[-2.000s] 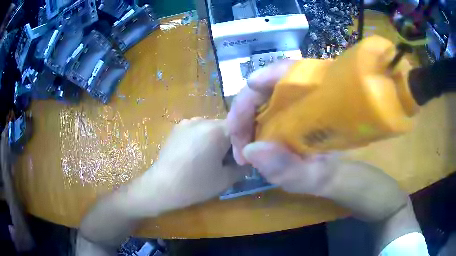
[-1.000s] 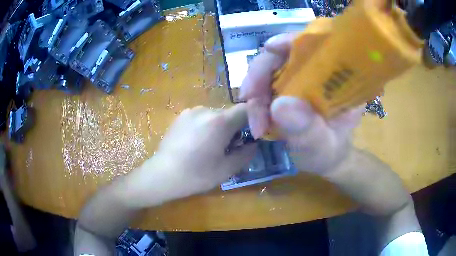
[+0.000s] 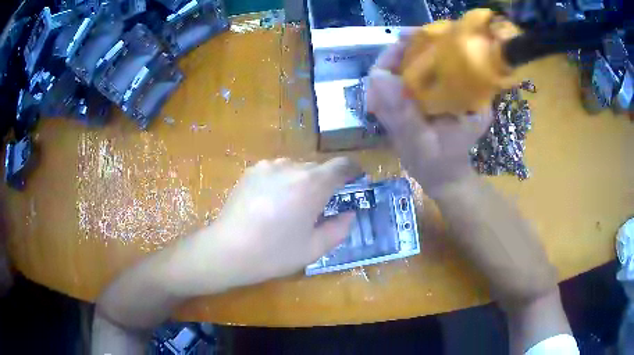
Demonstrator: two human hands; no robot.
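Observation:
A pale grey housing point(image 3: 381, 232) lies on the wooden bench near its front edge, with two holes at its right end. A dark and silver metal fitting point(image 3: 351, 200) sits inside it near the top left. My left hand point(image 3: 281, 218) covers the housing's left part, thumb and fingers around the fitting, holding it. My right hand point(image 3: 417, 125) is shut on the orange electric screwdriver point(image 3: 455, 66), raised over the white screw feeder point(image 3: 340, 83). The driver bit is hidden or too blurred to see.
Dark housings point(image 3: 132, 69) are heaped at the back left. A pile of small metal fittings point(image 3: 509, 132) lies right of my right hand. More housings point(image 3: 612, 76) stand at the far right. A person's white sleeve point(image 3: 627, 253) shows at the right edge. More parts point(image 3: 182, 340) lie below the bench.
My right hand has moved up and away from the housing with the screwdriver, to the feeder. The housing's right end and the fittings pile are now uncovered. My left hand has stayed at the housing.

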